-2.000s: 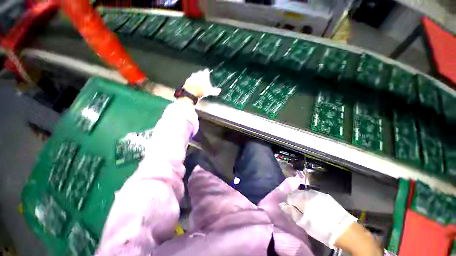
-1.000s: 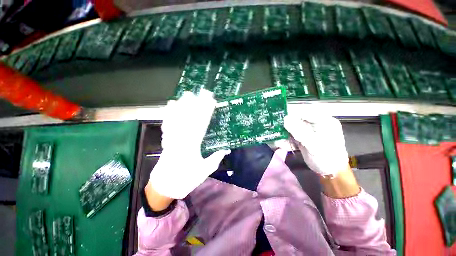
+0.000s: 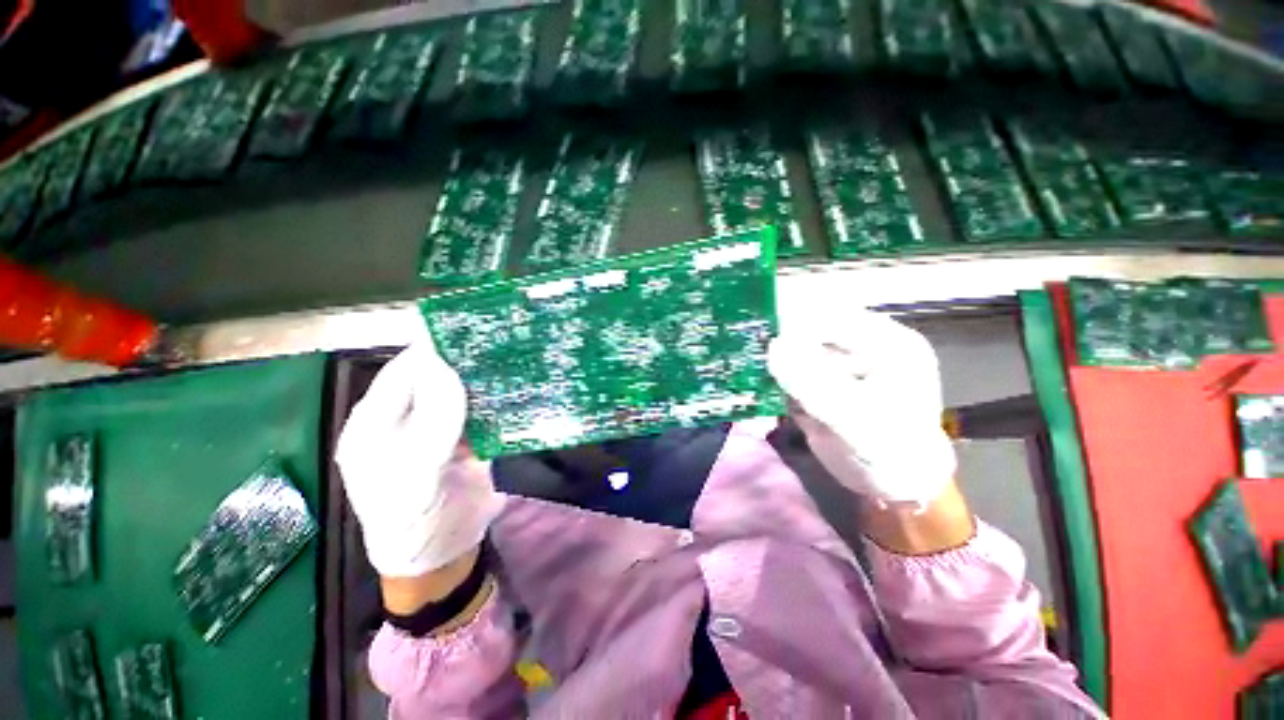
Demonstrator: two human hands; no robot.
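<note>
A green circuit board [image 3: 613,345] with white connectors along its upper edge is held up in front of my chest, slightly tilted, its right end higher. My left hand [image 3: 416,457], in a white glove with a black band at the wrist, grips the board's left end. My right hand [image 3: 866,401], also in a white glove, grips its right end. The fingertips behind the board are hidden.
The dark conveyor belt [image 3: 324,239] carries rows of boards beyond a pale metal rail [image 3: 972,281]. A green mat [image 3: 155,422] at left and a red mat [image 3: 1148,464] at right hold loose boards. A red-orange wrapped tube [image 3: 71,317] is at the left rail.
My left hand has shifted from over the board's left part to its left end, showing more of the board. The view has shifted, so mats and belt boards appear further left.
</note>
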